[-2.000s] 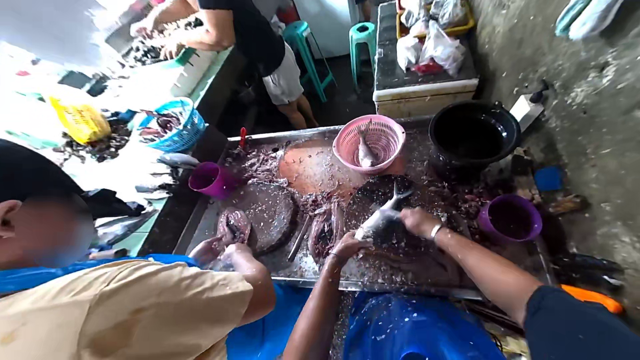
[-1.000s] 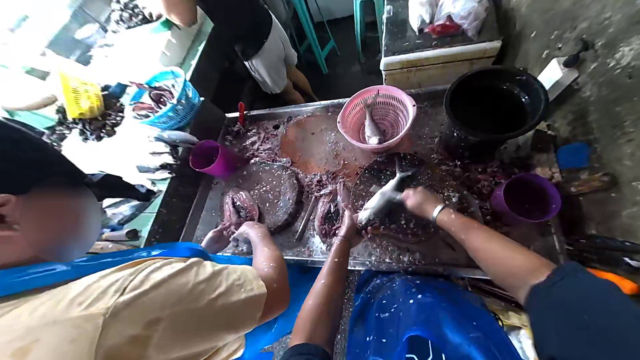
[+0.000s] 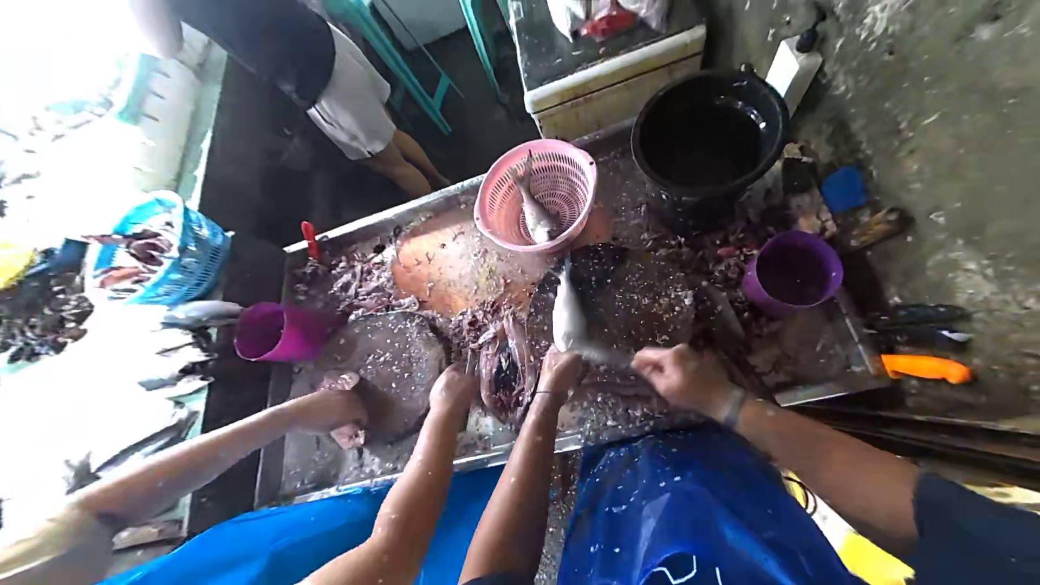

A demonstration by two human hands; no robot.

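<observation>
A silvery fish [image 3: 569, 313] lies on a round, dark chopping block [image 3: 650, 301], its tail pointing away from me. My left hand [image 3: 561, 372] grips its near end. My right hand [image 3: 682, 378], with a band at the wrist, is closed on a tool, perhaps a knife, whose pale blurred blade [image 3: 605, 355] reaches toward the fish. Just left of my left hand lies a fish split open [image 3: 505, 374]. Another whole fish [image 3: 536, 213] rests in a pink plastic basket [image 3: 492, 195] beyond the block.
At left, a co-worker's hands [image 3: 333, 410] work by a second block [image 3: 390, 366]. Purple containers [image 3: 268, 331] stand on both sides. A black basin [image 3: 642, 138] of dark liquid is at the back right. An orange-handled knife [image 3: 926, 368] lies right; another person [image 3: 349, 89] stands beyond the tray.
My left hand has come onto the near end of the fish, which now points straight away from me instead of slanting. The view has moved closer to the tray.
</observation>
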